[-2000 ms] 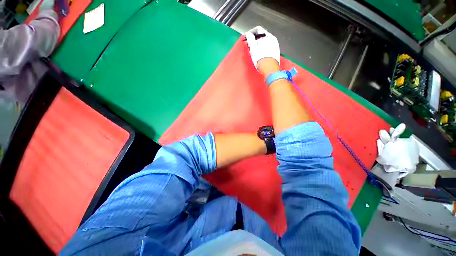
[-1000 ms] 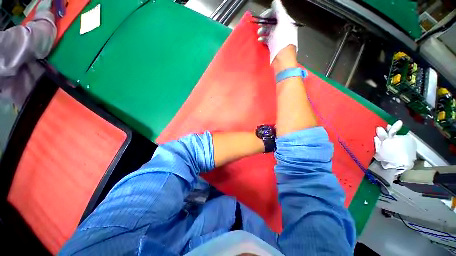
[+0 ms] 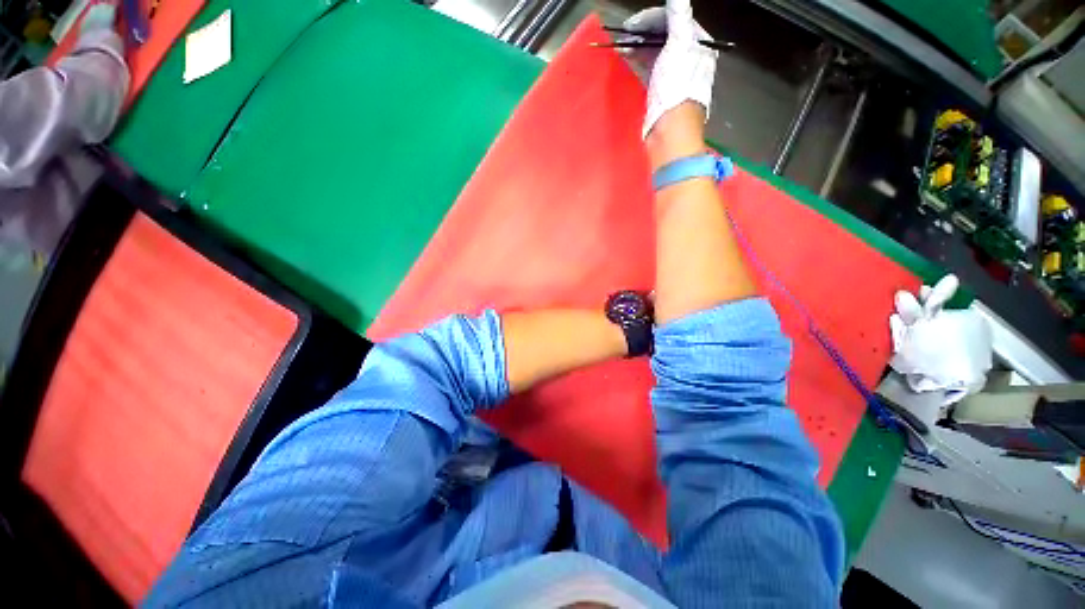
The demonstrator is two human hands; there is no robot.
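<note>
My right hand (image 3: 682, 81), in a white glove with a light blue wrist strap, reaches over the far edge of the red mat (image 3: 571, 202). It holds slim black tweezers (image 3: 637, 39), which lie crosswise with their ends sticking out on both sides. The far corner of the red mat is beside the hand. My left forearm with a black watch crosses under my right arm. My left hand is hidden behind the right forearm and sleeve.
Conveyor rails (image 3: 803, 113) run beyond the bench. Boards with yellow parts (image 3: 961, 161) are at the right. A crumpled white glove (image 3: 940, 345) lies at the bench's right. A black red-lined tray (image 3: 155, 381) and another person's sleeve (image 3: 54, 119) are at the left. A coiled cord crosses the mat.
My right hand has moved farther out and slightly right, past the mat's edge. The tweezers now show more fully. The mat's far corner has shifted farther out. The left forearm has hardly moved.
</note>
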